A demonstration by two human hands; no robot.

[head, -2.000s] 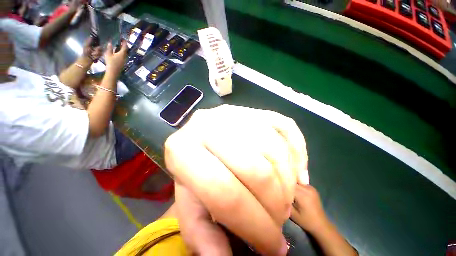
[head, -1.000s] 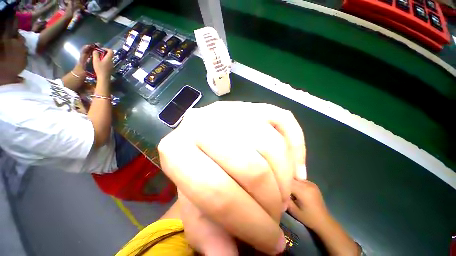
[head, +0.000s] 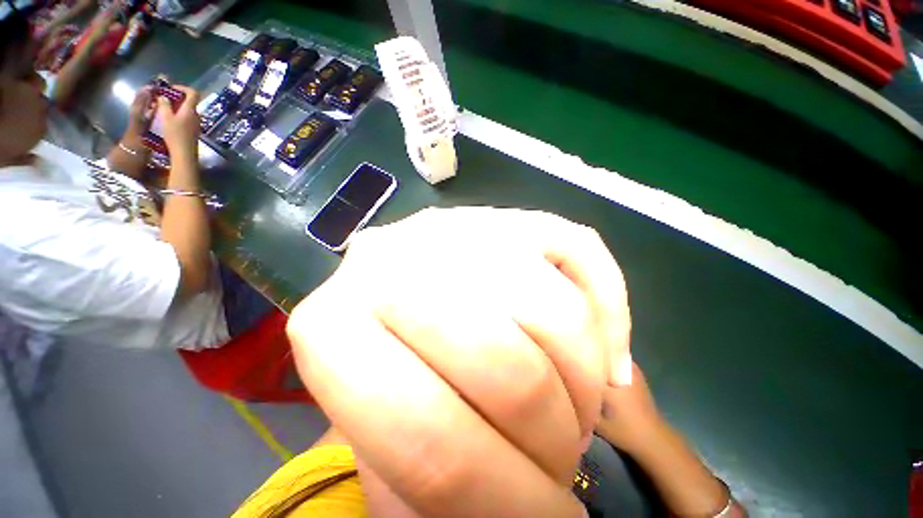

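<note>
My left hand is very close to the lens and fills the middle of the view. Its fingers are curled in; whether they hold anything is hidden. A yellow sleeve shows below it. My right hand is lower right, its fingers mostly hidden behind my left hand, with a bracelet at the wrist. What it holds, if anything, cannot be seen. A dark object with gold print, perhaps a battery pack, shows in part between my left hand and right forearm at the bottom.
A smartphone lies beyond my left hand. A cream slatted object, perhaps a fan, stands by the metal post. A clear blister tray holds black devices. A seated person at left handles something small. A red tray is top right.
The view has shifted slightly, so the bench items sit further up and left. My right hand is now more hidden behind my left, and more of the dark object shows.
</note>
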